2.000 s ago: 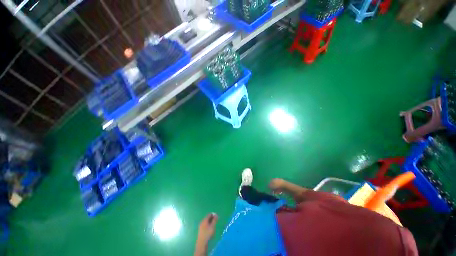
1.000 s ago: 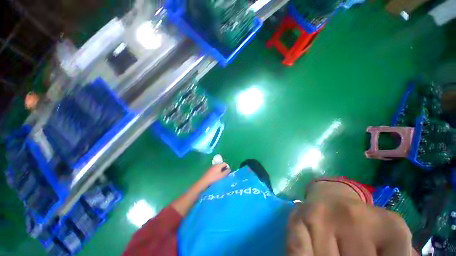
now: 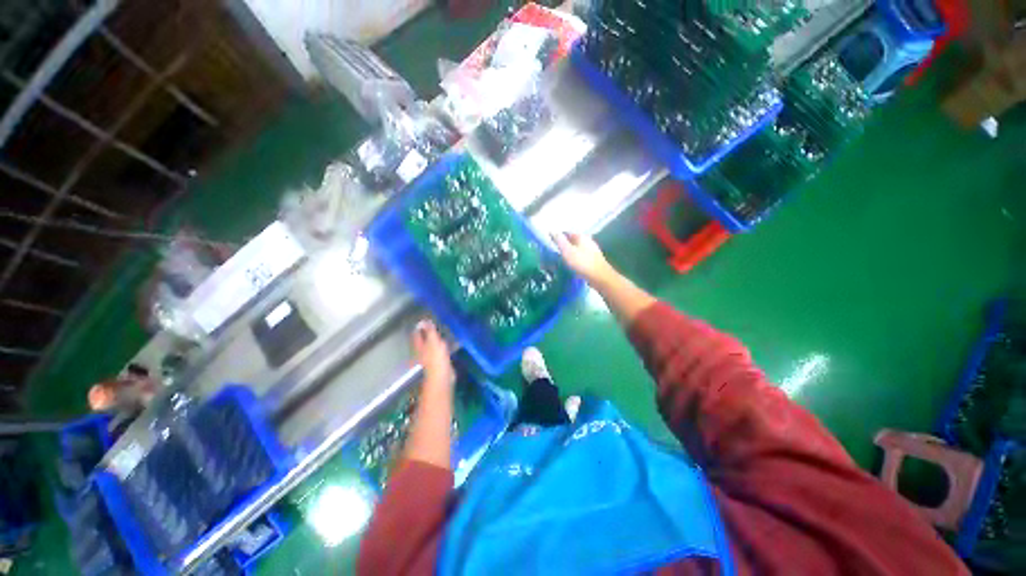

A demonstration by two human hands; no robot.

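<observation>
A blue tray [image 3: 396,250] sits on the bench, overhanging its near edge, with green populated circuit boards [image 3: 478,257] in it. My left hand [image 3: 431,347] is at the tray's lower left side, fingers up and slightly blurred, with nothing seen in it. My right hand [image 3: 582,259] is at the tray's right side with its fingers extended and nothing seen in it. I cannot tell whether either hand touches the rim.
A metal-edged bench [image 3: 326,433] runs diagonally. A tray of dark parts [image 3: 191,478] is at lower left. Stacked boards [image 3: 675,79] fill a tray at upper right, by a red stool [image 3: 689,242]. A boarded tray [image 3: 489,422] is below the bench; a pinkish stool [image 3: 928,478] is at right.
The view has moved closer to the bench. Both my hands have come up beside the tray of boards; my right hand has moved away from close in front of the camera.
</observation>
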